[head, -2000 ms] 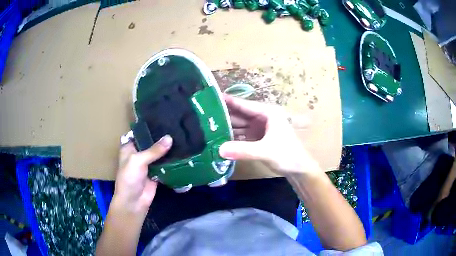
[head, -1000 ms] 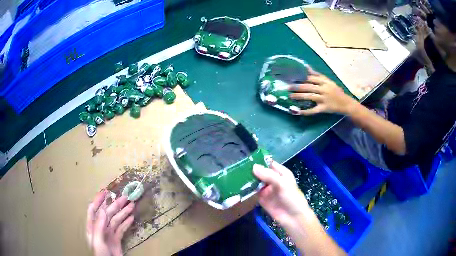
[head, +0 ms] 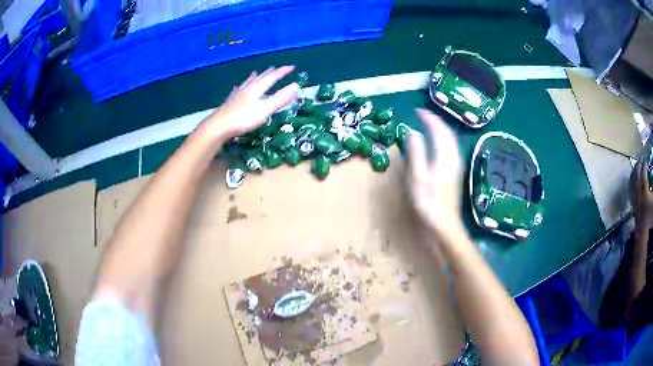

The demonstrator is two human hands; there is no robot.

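A heap of small green headlight pieces with silver ends lies at the back of the cardboard mat. My left hand is over the left back part of the heap, fingers spread; it holds nothing that I can see. My right hand is at the heap's right end, blurred, fingers up, apparently empty. The oval glue dish sits on the stained cardboard square nearer to me.
Two green car bodies lie on the green bench at the right, one farther back and one nearer. Another car body is at the left edge beside a hand. A blue bin stands behind the heap. A person's arm shows at the right edge.
The car body has left my right hand and a car body now lies at the right. Both my hands have moved to the heap. The other person's hand has left the bodies at the right.
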